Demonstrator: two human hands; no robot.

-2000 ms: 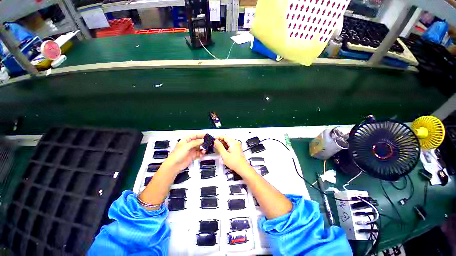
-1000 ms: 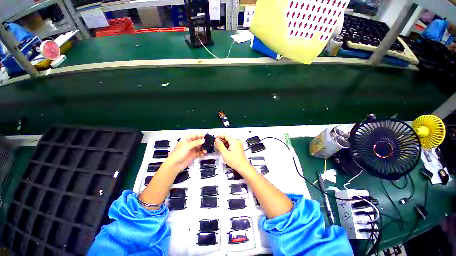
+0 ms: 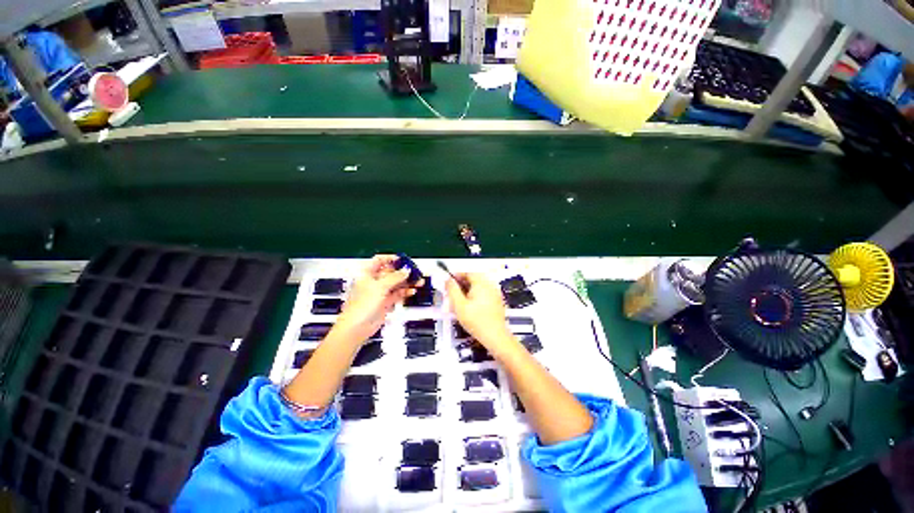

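My left hand (image 3: 373, 295) holds a small black unit (image 3: 408, 269) in its fingertips above the upper middle of the white tray (image 3: 387, 437). My right hand (image 3: 479, 306) holds a dark, slim, pen-like tool or cable plug (image 3: 450, 273), its end pointing up and left, apart from the unit. Rows of black rectangular parts (image 3: 422, 405) lie on the tray below my hands. Another black part shows just under my left fingertips. A small black box on a lead (image 3: 517, 292) lies at the tray's upper right.
A black compartment tray (image 3: 140, 371) is on the left. A metal can (image 3: 661, 291), black fan (image 3: 774, 308), yellow fan (image 3: 861, 278) and power strip (image 3: 714, 441) stand on the right. A small unit (image 3: 468, 238) lies on the green belt (image 3: 251, 195). A yellow-edged sheet (image 3: 571, 60) hangs above.
My hands have moved apart, and the tool is now clear of the unit. The unit in my left hand is tilted. The belt unit has moved right. The red on a lower tray part no longer shows.
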